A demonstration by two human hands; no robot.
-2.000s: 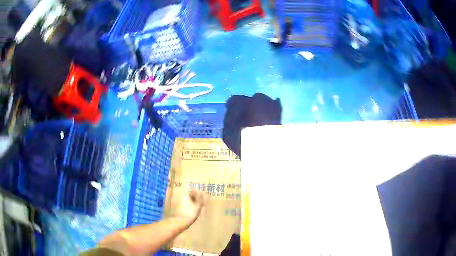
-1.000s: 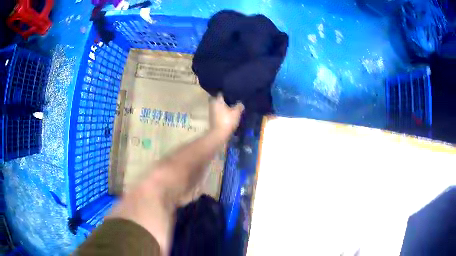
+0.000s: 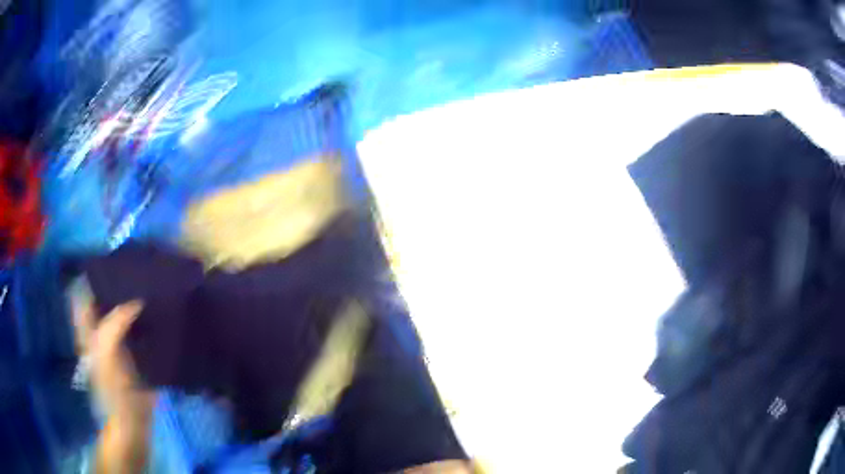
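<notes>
A dark garment piece (image 3: 241, 324) is spread above the blue crate, left of the table; the view is blurred. My left hand (image 3: 111, 338) grips its left end, with the thumb over the cloth. A sliver of skin at the bottom edge, near the table's corner, seems to be part of my right hand or arm (image 3: 435, 467); its fingers are out of view. A large heap of dark garments (image 3: 741, 305) lies on the right side of the white table (image 3: 519, 278).
The blue crate (image 3: 232, 148) stands on the floor, its cardboard liner (image 3: 269, 213) partly hidden by the cloth. A red stool (image 3: 17, 199) is at the left edge. Pale tangled strips (image 3: 148, 120) lie on the blue floor at upper left. Yellow-orange tape edges the table.
My left hand has moved left with the dark cloth, which now spreads across the crate and covers much of the cardboard. The view has swung towards the table, showing more of the heap.
</notes>
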